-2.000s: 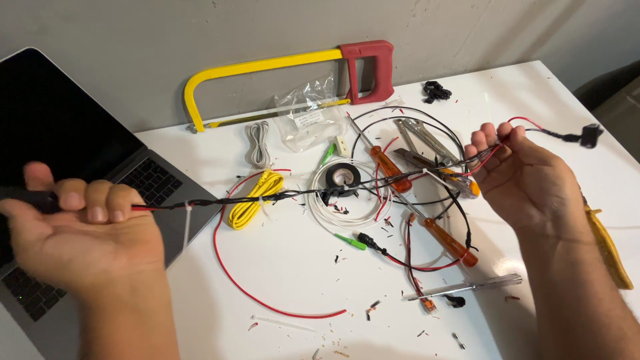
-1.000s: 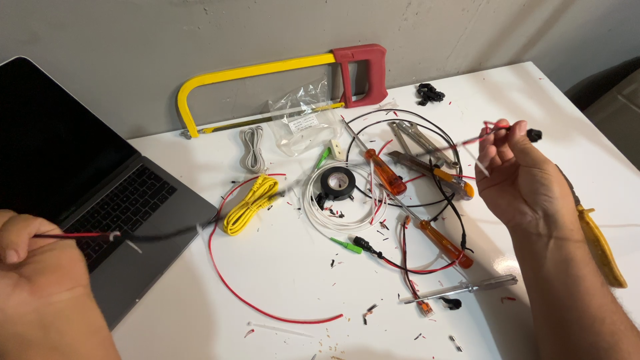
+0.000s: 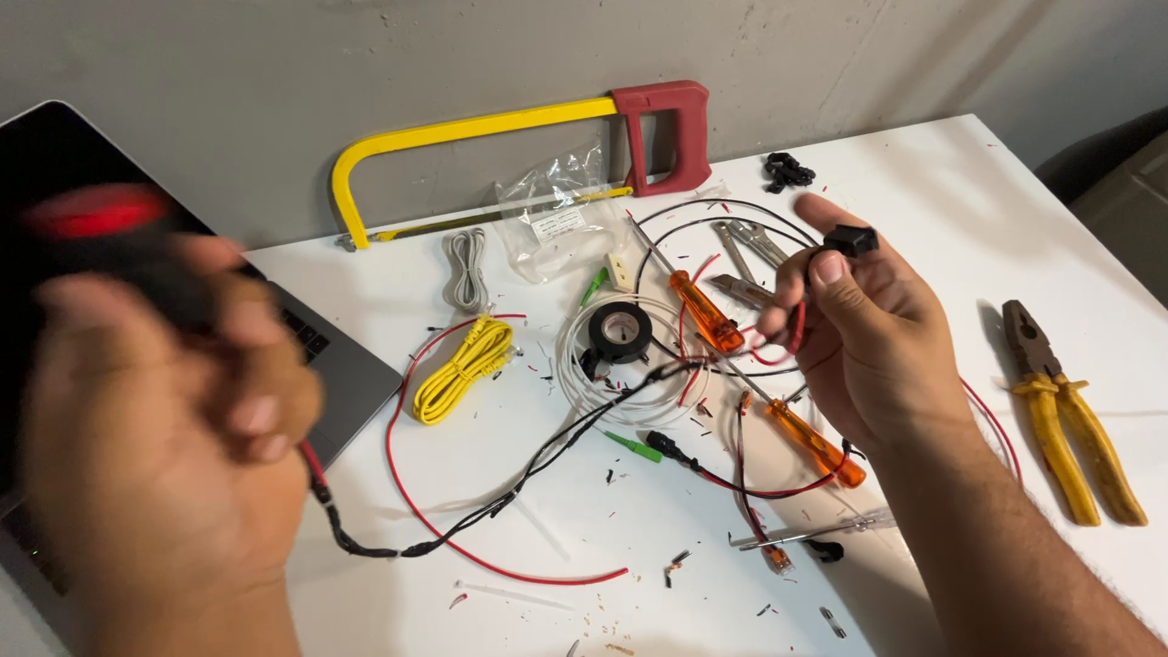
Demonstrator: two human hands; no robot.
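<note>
My left hand (image 3: 173,392), blurred, grips a black device with a red end (image 3: 109,224) in front of the laptop. A red lead comes out below that hand and joins a taped black wire harness (image 3: 502,497), which sags over the table toward the right. Between the thumb and fingers of my right hand (image 3: 867,319) is a small black connector (image 3: 850,240), with a red wire beside the fingers. Beneath the harness lie a roll of black electrical tape (image 3: 620,332), a coil of white cable (image 3: 570,383) and two orange-handled screwdrivers (image 3: 707,310).
A laptop (image 3: 356,401) stands at the left. A yellow-framed hacksaw (image 3: 474,126) leans on the wall behind a plastic bag (image 3: 557,233). Yellow-handled pliers (image 3: 1063,420) lie at the right. Yellow cable (image 3: 465,370), wrenches (image 3: 753,245), a utility knife (image 3: 741,290) and wire scraps are spread about the table.
The harness, stretched nearly straight between both hands two seconds ago, now hangs slack. My left hand has risen, and the red end of its device has come into view.
</note>
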